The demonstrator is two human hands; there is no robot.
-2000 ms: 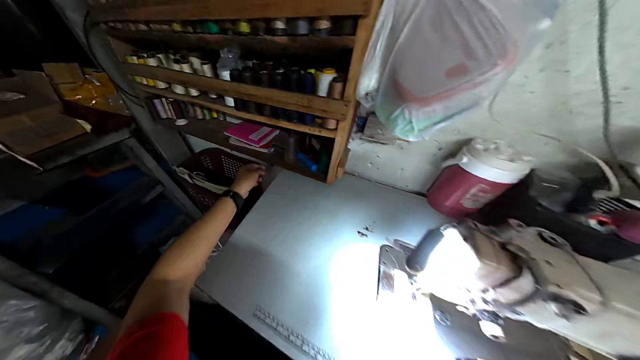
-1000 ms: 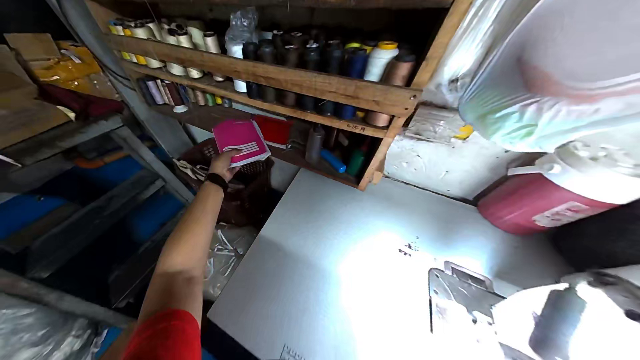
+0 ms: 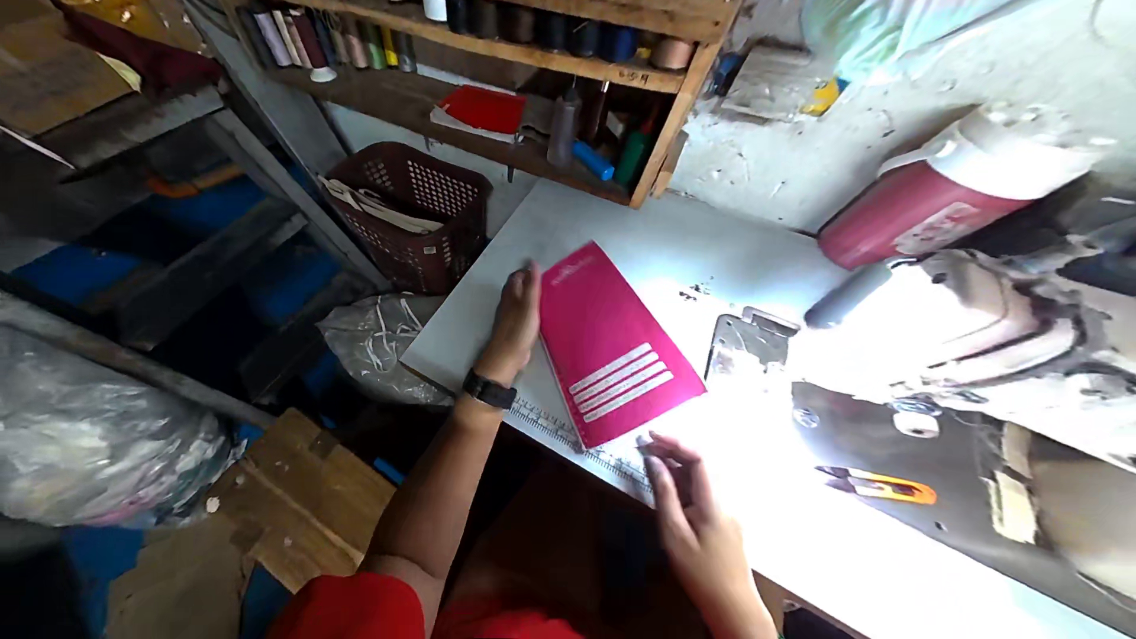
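A pink notebook (image 3: 617, 346) with white lines on its cover is tilted over the left part of the pale sewing table (image 3: 550, 222). My left hand (image 3: 517, 319), with a dark band at the wrist, grips its left edge; the thumb and fingertips are partly hidden or blurred. Near the notebook's lower right corner is my right hand (image 3: 688, 497), fingers partly bent, holding nothing that I can see. A printed ruler scale (image 3: 621, 466) runs along the table's front edge beneath the notebook.
To the right stands a sewing machine (image 3: 941, 311) under bright light, with orange-handled thread snips (image 3: 879, 485) before it. A red and white jug (image 3: 941, 195) is behind. Thread spools fill a wooden shelf (image 3: 568, 62); a brown plastic basket (image 3: 413, 213) stands left of the table.
My left hand has brought the pink notebook from beside the shelf and basket to over the table. My right hand has come into view. The view has shifted.
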